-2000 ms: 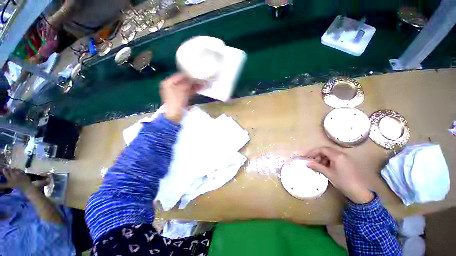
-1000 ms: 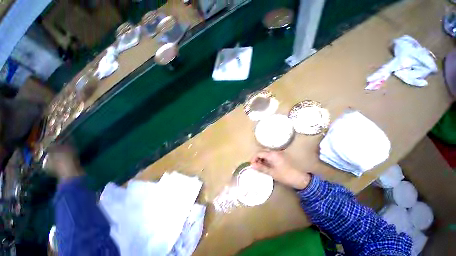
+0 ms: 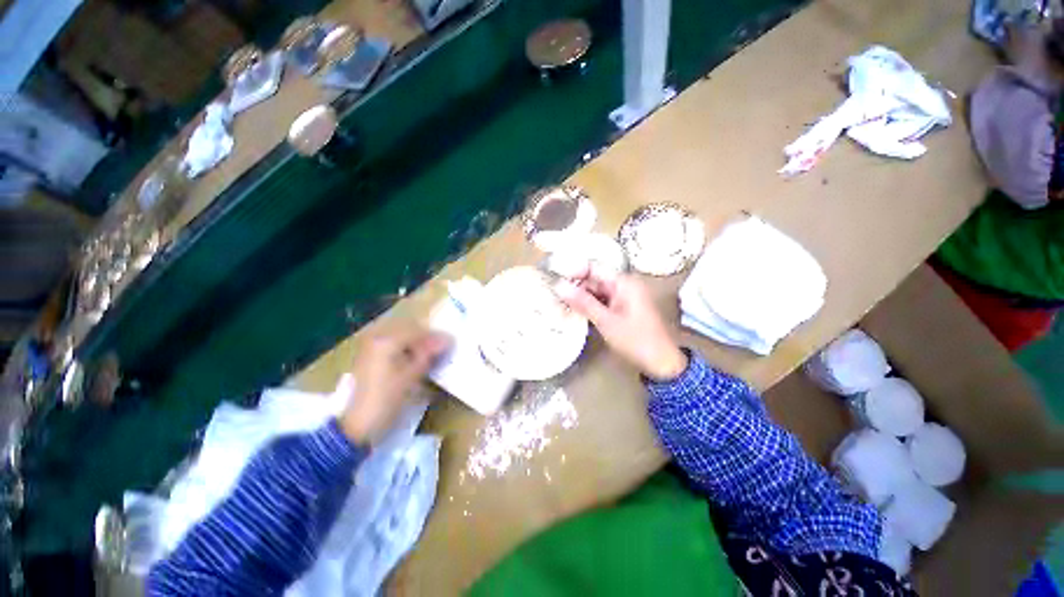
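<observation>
My right hand (image 3: 627,323) pinches the upper right edge of a round pale disc (image 3: 532,329) above the bench. My left hand (image 3: 391,376), slightly blurred, has its fingertips on the left edge of a square white pad (image 3: 473,371), which lies partly behind the disc. Past my right fingertips is another pale round piece (image 3: 583,254), partly hidden. Beside it lie a patterned-rim plate with a dark centre (image 3: 558,218) and one with a pale centre (image 3: 662,239).
White sheets (image 3: 397,499) lie at the left, a white stack (image 3: 753,283) at the right, and crumpled white cloth (image 3: 883,107) beyond. Glittery scatter (image 3: 522,434) is near me. A carton (image 3: 933,350) holds white bundles. The green line (image 3: 385,210) carries discs; a post stands there. Another person is at right.
My left hand has come back from the far left to the pad beside the disc. The disc my right hand touched on the bench is now lifted. The view has shifted right.
</observation>
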